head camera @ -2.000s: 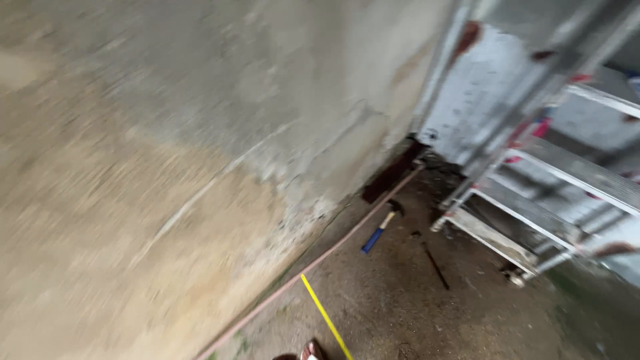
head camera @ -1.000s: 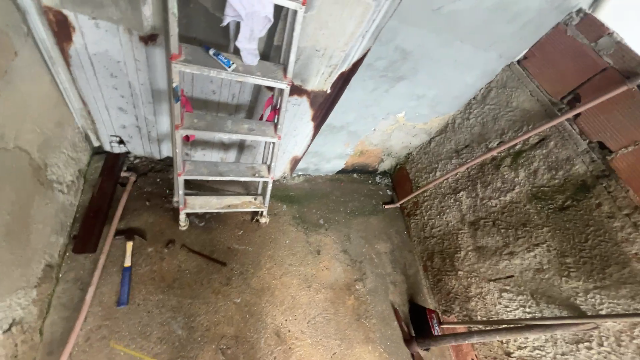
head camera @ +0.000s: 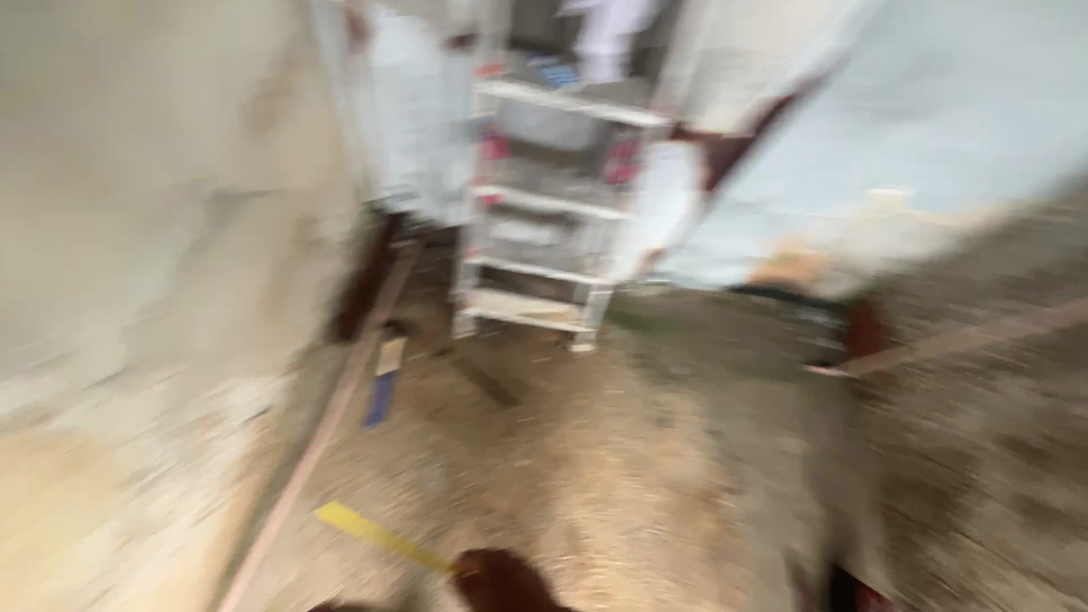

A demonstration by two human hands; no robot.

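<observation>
Motion blur softens the whole view. A dark, rounded shape at the bottom edge looks like my right hand [head camera: 503,581], its fingers at the near end of a yellow tape measure blade [head camera: 378,535]. The blade runs up and left over the dirty floor. Only a sliver of what may be my left hand [head camera: 344,606] shows at the bottom edge, so its fingers are hidden. Beyond the blade, a hammer [head camera: 384,382] with a blue grip lies on the floor beside a long thin pinkish pipe or strip [head camera: 319,450] along the left wall.
An aluminium stepladder [head camera: 535,200] stands at the back, with a white cloth [head camera: 608,38] and a blue item [head camera: 552,70] on it. A dark bar [head camera: 483,380] lies on the floor. Another pole [head camera: 969,336] leans at the rough right-hand wall [head camera: 977,467].
The view has swung widely, first right and then partly back left. The dark hand-like shape at the yellow blade was not in view one second ago. The hammer and ladder have stayed in place.
</observation>
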